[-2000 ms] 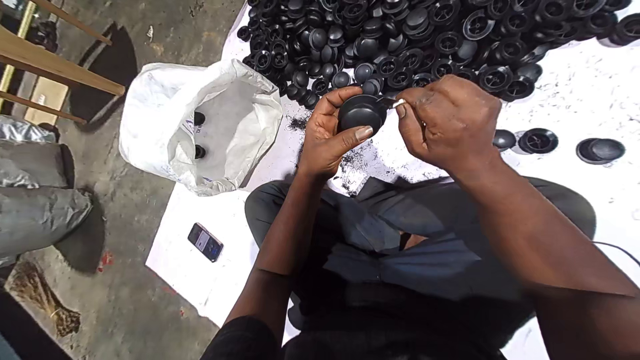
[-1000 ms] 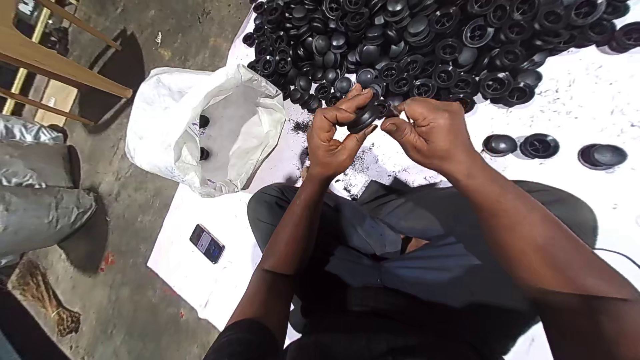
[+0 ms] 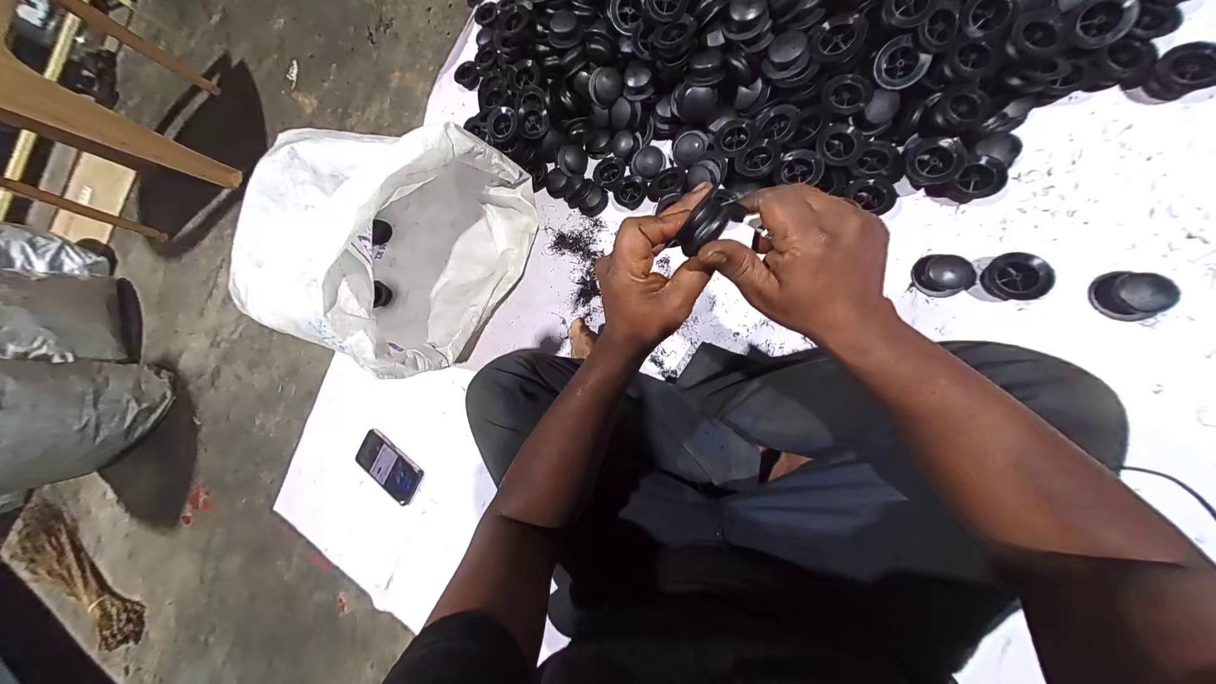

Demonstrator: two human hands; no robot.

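My left hand (image 3: 651, 275) grips a round black plastic cap (image 3: 705, 224) by its edge, tilted on its side. Against the cap's right side is my right hand (image 3: 815, 261), its fingers closed on a small tool that is mostly hidden; a light bit of it shows between thumb and fingers. Just beyond both hands lies a large heap of similar black caps (image 3: 760, 123), some showing spoked undersides and others domed tops. Several more caps (image 3: 1018, 275) sit apart from the heap, to the right of my right hand.
An open white woven sack (image 3: 304, 228) with two dark round pieces inside stands at the left. A smartphone (image 3: 389, 466) lies on the white sheet (image 3: 332, 532). Farther left are wooden furniture legs (image 3: 114, 114), filled grey sacks (image 3: 76, 418) and a bundle of dry bristles (image 3: 71, 575). Black shavings (image 3: 581, 252) lie near my left hand.
Two seconds ago the cap's broad face was turned to the view; now it is seen more edge-on. My right hand has shifted in close against the cap.
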